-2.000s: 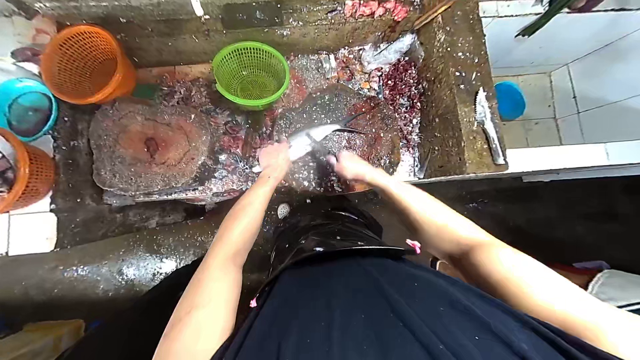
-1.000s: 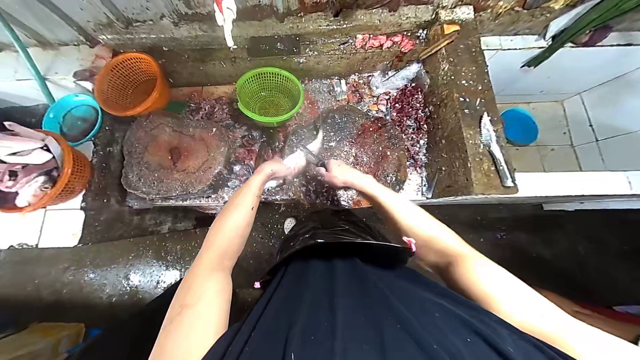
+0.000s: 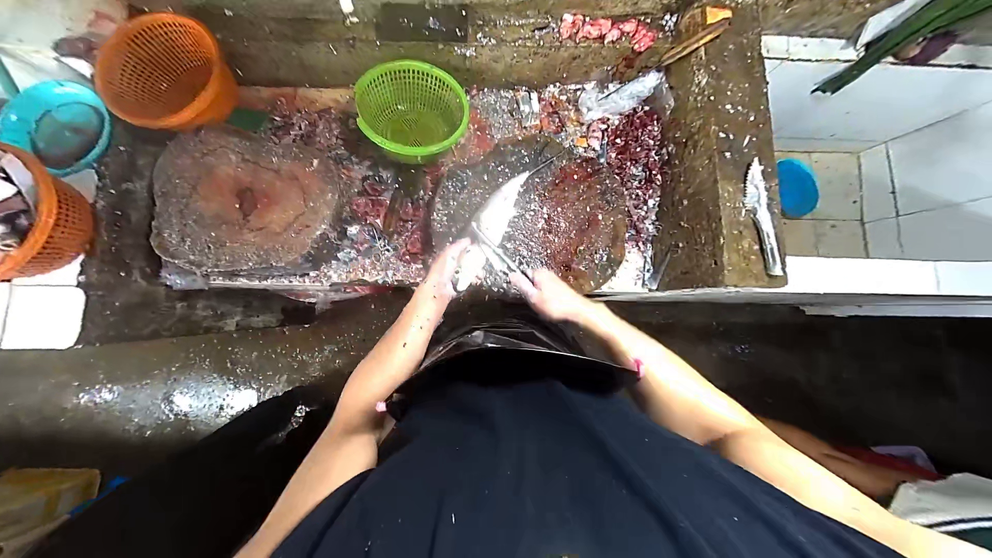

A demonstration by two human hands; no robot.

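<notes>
A silvery fish (image 3: 502, 208) lies at a slant on the right round chopping block (image 3: 589, 225), its thin tail pointing up and right. My left hand (image 3: 456, 267) grips the fish at its near end. My right hand (image 3: 546, 293) is closed on the handle of a thin metal tool (image 3: 498, 252), whose kind I cannot make out; its far end touches the fish beside my left fingers. Red stains and pale scales cover the block.
A green plastic basket (image 3: 412, 111) stands behind the blocks. On the left are a second block (image 3: 244, 200), orange baskets (image 3: 167, 70) (image 3: 58, 221) and a turquoise basin (image 3: 58, 128). A serrated tool (image 3: 763, 217) rests on the right ledge. Red fish waste (image 3: 637, 155) lines the block.
The fish's tail pointed right two seconds ago; it now points up and right. Both hands remain at the fish, near the block's front edge.
</notes>
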